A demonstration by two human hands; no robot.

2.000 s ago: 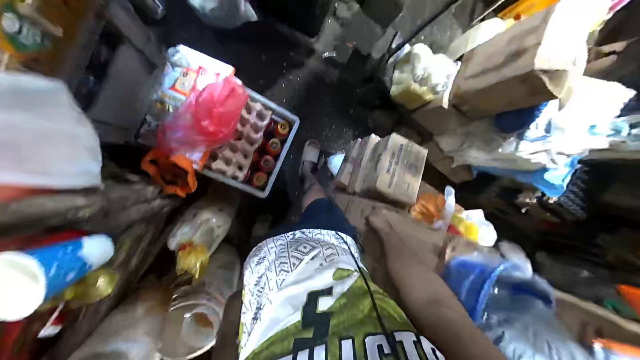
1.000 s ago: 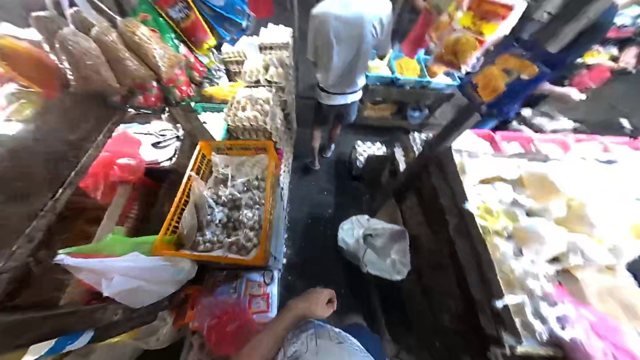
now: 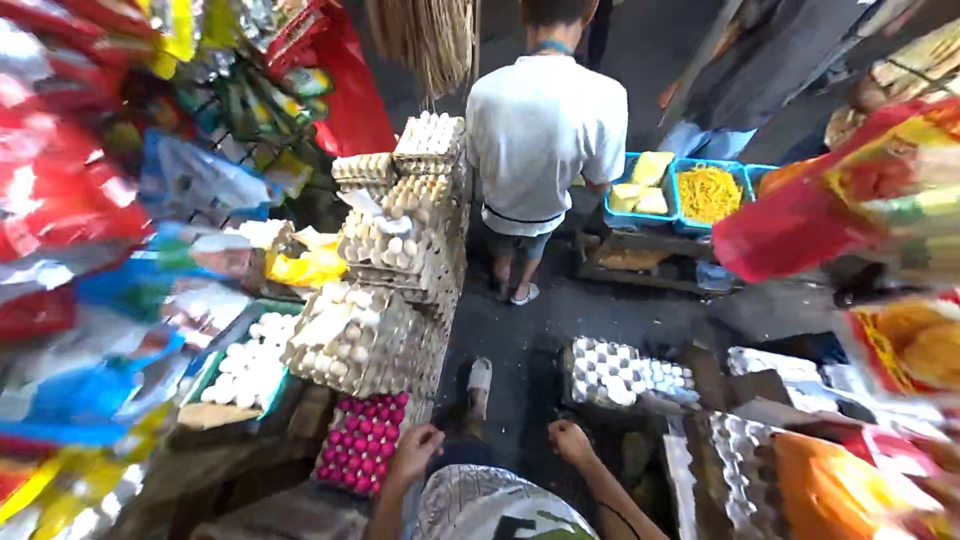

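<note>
Low at the centre, my left hand [image 3: 417,450] hangs with curled fingers beside a tray of bright pink eggs [image 3: 364,444]; nothing shows in it. My right hand [image 3: 571,442] is loosely curled on the other side of my body, below a tray of white eggs [image 3: 611,367], and no object is seen in it. Stacked cartons of pale eggs [image 3: 345,341] rise to the left of the aisle, with more egg trays [image 3: 431,135] farther up. White eggs fill a green-edged box [image 3: 274,367] at the left.
A person in a white shirt [image 3: 547,142] stands ahead in the aisle, back to me. Blue baskets [image 3: 679,225] with yellow food stand at the right on a low wooden stand. Hanging red packets [image 3: 795,217] jut in at the right, and colourful bags [image 3: 67,172] crowd the left.
The view has moved forward along the aisle; the person in white appears larger and nearer. Both hands now show low in view, where one showed a second ago.
</note>
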